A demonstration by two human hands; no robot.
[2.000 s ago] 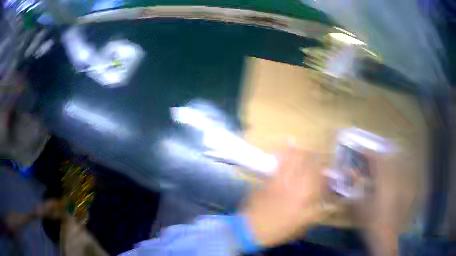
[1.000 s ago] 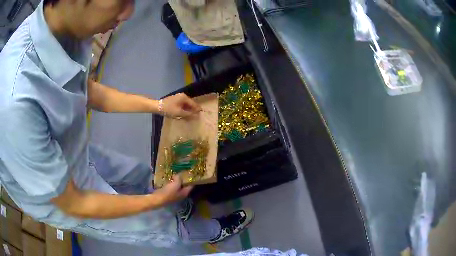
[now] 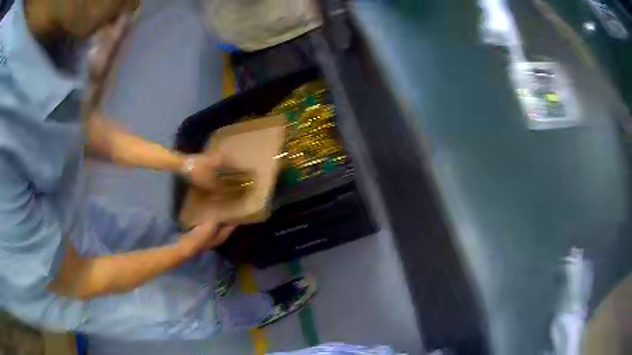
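Note:
Neither of my hands is in the picture; only a strip of pale blue cloth shows at the bottom edge. Nearest in front, another person holds a shallow cardboard tray (image 3: 253,149) over a black parts bin (image 3: 315,211). One of that person's hands is blurred over some brass strips (image 3: 235,184) on the tray, and the other holds its lower edge. The bin is full of brass strips and green wires (image 3: 315,132). The frame is blurred.
A dark-green bench (image 3: 513,201) curves down the right side. On it lie a white power strip housing (image 3: 547,97) with a white cord running up from it, and a shiny clear plastic bag (image 3: 572,301) at lower right. A dark bench edge (image 3: 423,201) runs beside the bin.
The view has swung from the bench and cardboard mat to the person and bin. Since one second ago, that person's upper hand has moved down onto the brass strips, and the tray is tilted differently.

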